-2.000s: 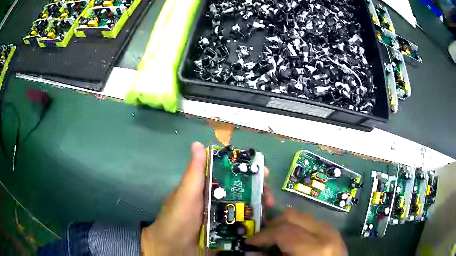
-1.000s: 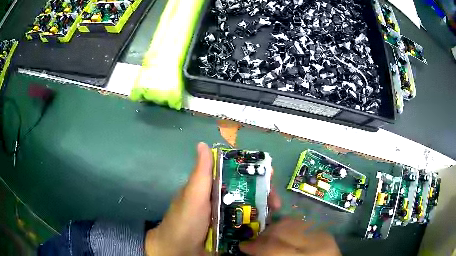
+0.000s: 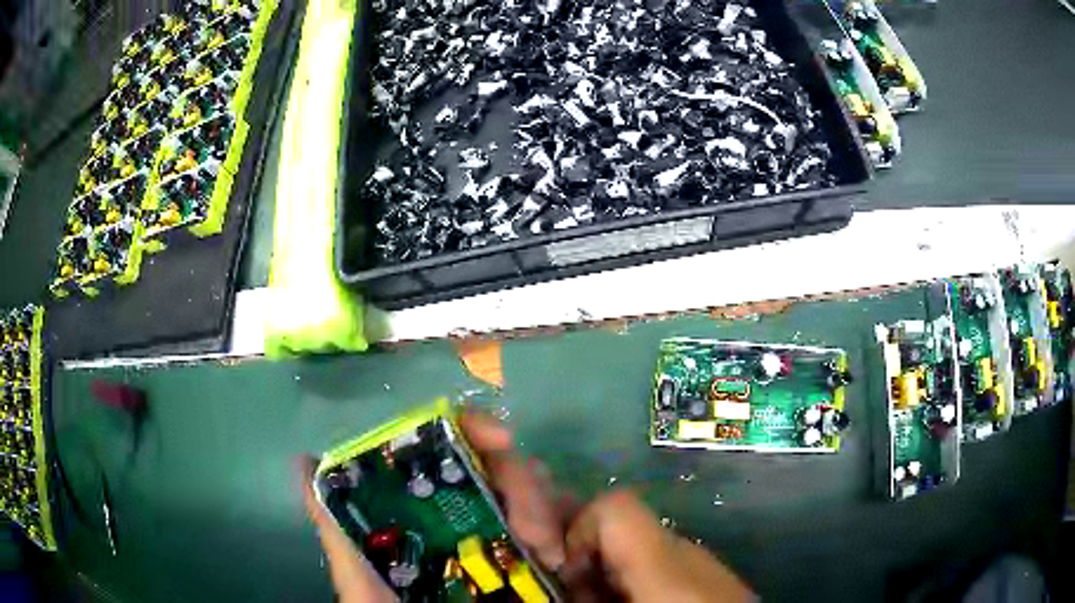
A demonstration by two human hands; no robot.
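A green power supply board in a metal bracket is held at the bottom centre, tilted, with yellow tape along its upper end. My left hand grips it, with the thumb at its left side; fingers show along its right side. My right hand is slightly blurred beside the board's lower right edge; its fingertips are partly hidden, and I cannot tell whether it holds anything. A second board with yellow-green edges lies flat to the right.
A black parts tray full of small black-and-silver parts stands behind. A yellow-green bundle lies beside it. Taped units are packed at the left. Untaped units stand at the right. A blurred dark red item lies at left.
The view has shifted and turned. The held board has moved left and rotated, its taped end now showing. My right hand has moved from over its lower end to beside its right edge.
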